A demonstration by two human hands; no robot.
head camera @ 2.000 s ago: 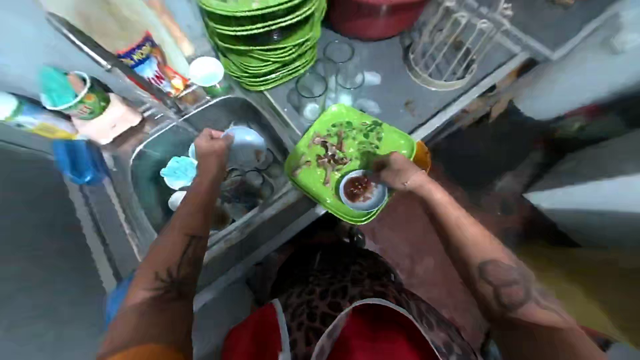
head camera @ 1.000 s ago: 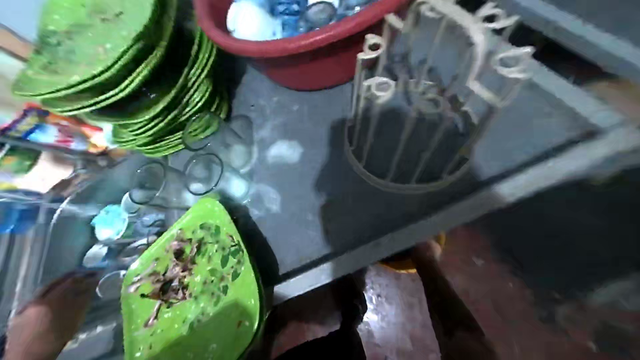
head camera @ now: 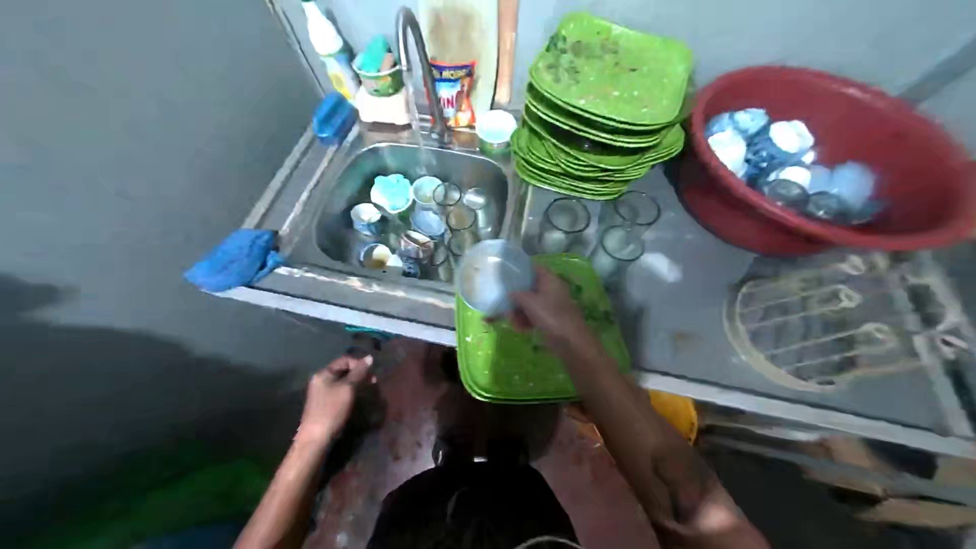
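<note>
My right hand grips a pale bowl by its side, above the left part of green square plates at the counter's front edge. My left hand hangs in front of the counter, fingers curled, with no held thing visible. Cups and drinking glasses crowd the steel sink, under a running faucet. More glasses stand on the counter right of the sink. Behind them rises a stack of green plates.
A red basin with cups and glasses stands at the right, behind a metal rack. Below the counter is a yellow container. A blue plastic bag lies at the left corner, and a detergent packet stands behind the sink.
My left hand has moved from over the sink to in front of the counter. The leftovers on the near green plates no longer show. The view has swung right and back.
</note>
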